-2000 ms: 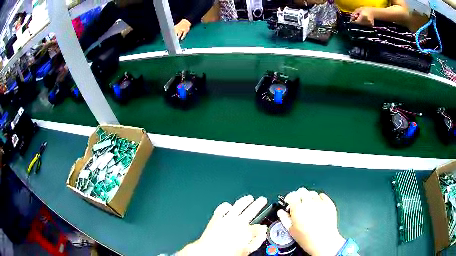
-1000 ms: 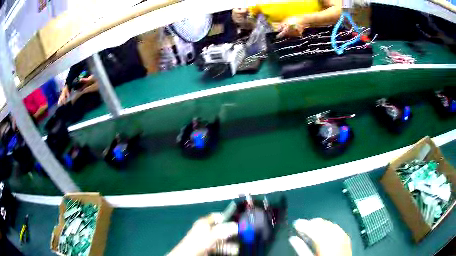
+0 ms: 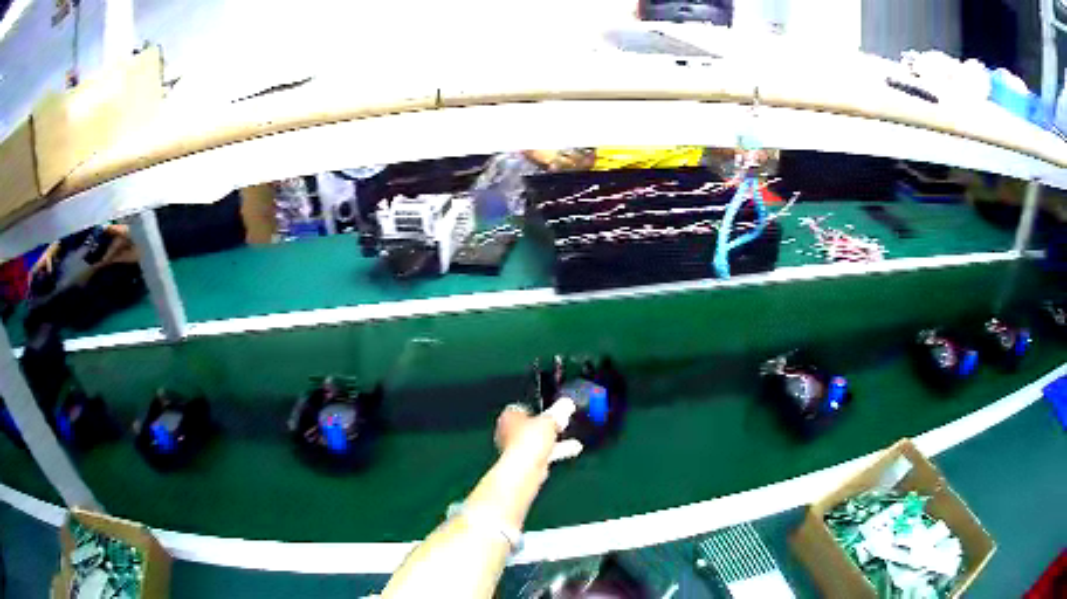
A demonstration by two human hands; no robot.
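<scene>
My left hand is stretched out over the green belt. Its fingertips are at the near left side of a black chassis with a blue stub, and the thumb is a little apart from the fingers. The frame does not show whether they grip the rim. Another dark round chassis lies at the bottom edge on the bench, cut off and blurred. My right hand is not in view.
Several chassis ride the conveyor belt, edged by a white rail. PCB boxes stand at left and right, beside a striped PCB panel. Across the belt are a black harness tray and a pale fixture.
The view has tilted up. My left hand has gone from the bench chassis out to one on the belt. My right hand has left the view. The bench chassis is now at the bottom edge.
</scene>
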